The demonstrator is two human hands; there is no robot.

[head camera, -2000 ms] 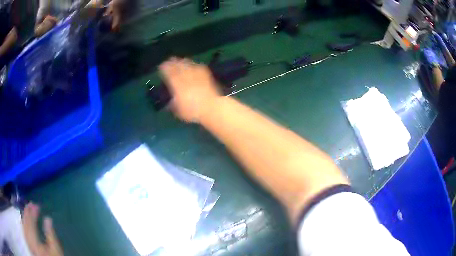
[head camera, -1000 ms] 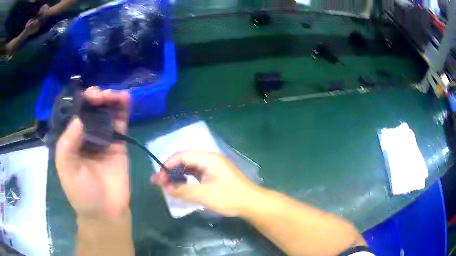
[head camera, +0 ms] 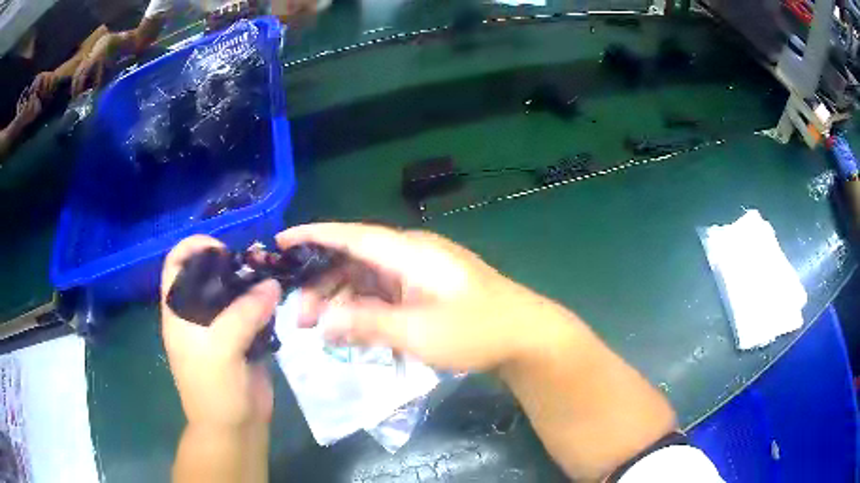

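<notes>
My left hand (head camera: 222,330) is closed around a black power adapter (head camera: 203,283), in front of the blue basket. My right hand (head camera: 405,297) is just to the right, its fingers on a dark bundle (head camera: 330,269) that looks like adapter cord; it is blurred and partly hidden by the fingers. A white printed stack (head camera: 349,377) lies on the green table under my hands, with clear poly bags (head camera: 401,424) showing at its lower edge.
The blue basket (head camera: 288,170) at left holds bagged adapters (head camera: 189,123). The green conveyor belt (head camera: 358,113) carries several loose adapters. A white stack (head camera: 754,278) lies at the right table edge above a blue tote (head camera: 820,406). A printed sheet (head camera: 57,406) is lower left. Another person's hands (head camera: 90,61) are upper left.
My right hand has moved up close beside my left; the cord stretched between them is now bunched at the fingers. The view has shifted, and units on the belt have changed position.
</notes>
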